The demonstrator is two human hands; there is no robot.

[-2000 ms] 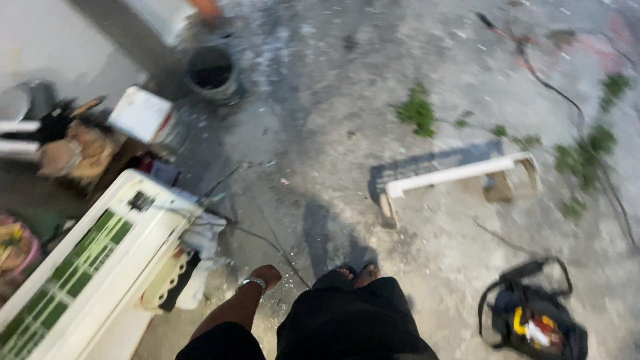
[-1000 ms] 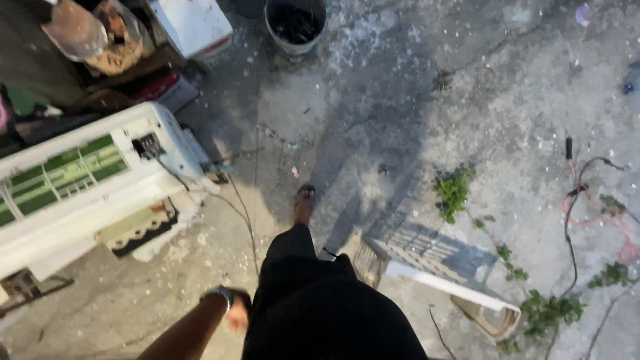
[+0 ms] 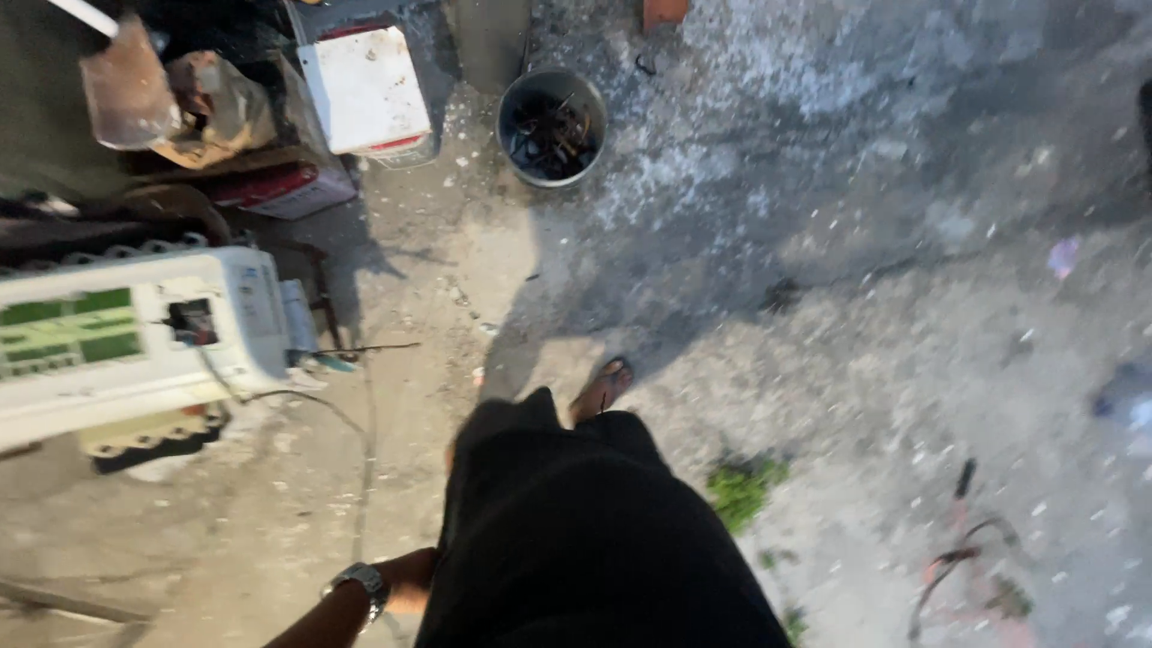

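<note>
My left hand point(image 3: 411, 579), with a metal watch on the wrist, hangs beside my dark clothing at the lower left of the head view. Its fingers are partly hidden by the cloth, so what they do cannot be seen. My right hand is out of the frame. Left of my body lies the white housing of an air-conditioner indoor unit point(image 3: 243, 306), with green filter panels and a cable trailing from it. Ahead of my sandalled foot point(image 3: 605, 387) stands a bucket point(image 3: 594, 166) with dark scraps inside.
A white-lidded container point(image 3: 364, 90), a red carton point(image 3: 270, 187) and a crumpled bag point(image 3: 216, 112) stand at the upper left. Green weeds point(image 3: 740, 493) grow at the right of my body. A dark cable point(image 3: 936, 571) lies at the lower right on the rough concrete floor.
The view has moved strongly as I walk. The black bag and the white bracket-shaped piece seen two seconds ago have left the frame. My left hand stays by my side.
</note>
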